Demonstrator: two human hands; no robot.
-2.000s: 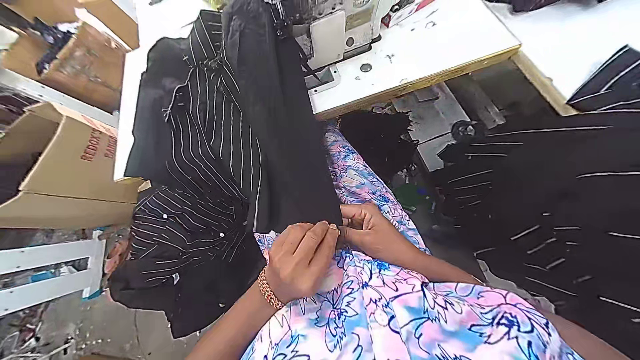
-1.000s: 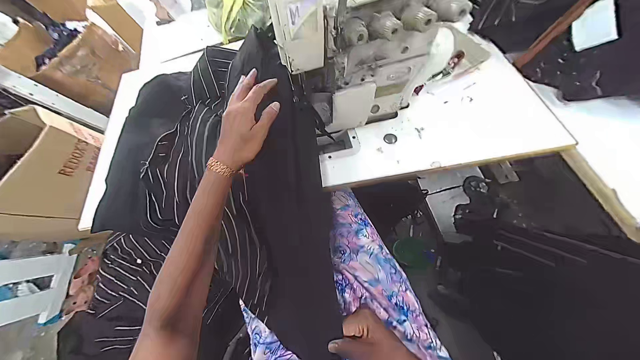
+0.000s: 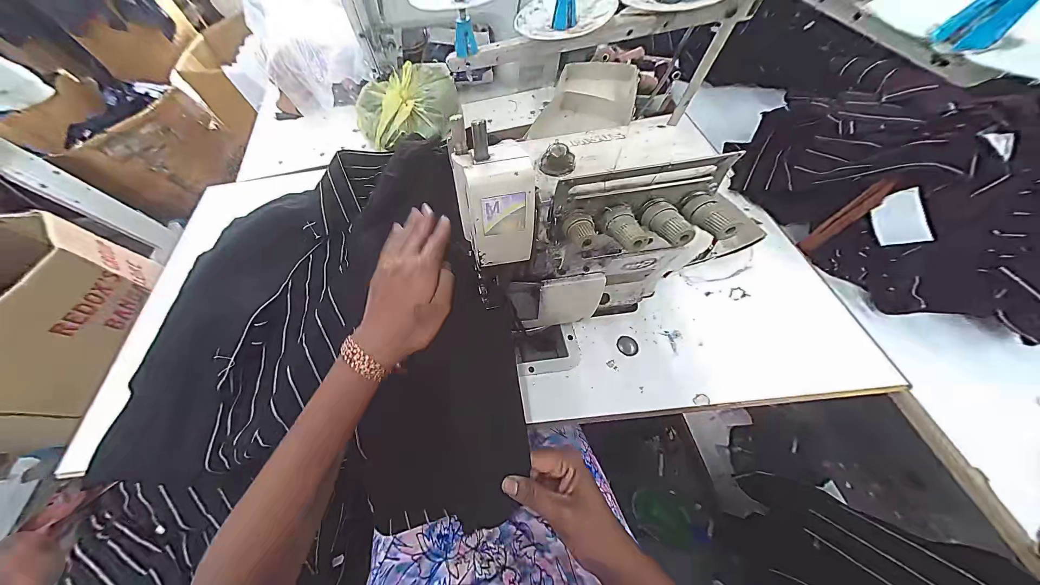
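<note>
Black fabric [image 3: 455, 422] with pale stripes on its left part lies over the white table and hangs off the front edge above my lap. Its right edge runs beside the needle area of an overlock sewing machine [image 3: 601, 219]. My left hand [image 3: 409, 288] rests flat on the fabric, fingers extended, left of the machine head. My right hand [image 3: 561, 496] pinches the fabric's lower right edge between thumb and fingers, just below the table's front edge. The presser foot is partly hidden by the fabric.
Cardboard boxes [image 3: 69, 301] stand at the left. A tied plastic bag [image 3: 406, 106] sits behind the machine. More striped dark fabric [image 3: 910, 187] lies on the right-hand surface, and another dark piece [image 3: 845, 528] is at the lower right. The sewing table's edge [image 3: 731, 400] crosses in front.
My two hands were together at the fabric's lower end; my left hand has moved up onto the fabric beside the machine. My right hand stays at the lower edge. The view has shifted.
</note>
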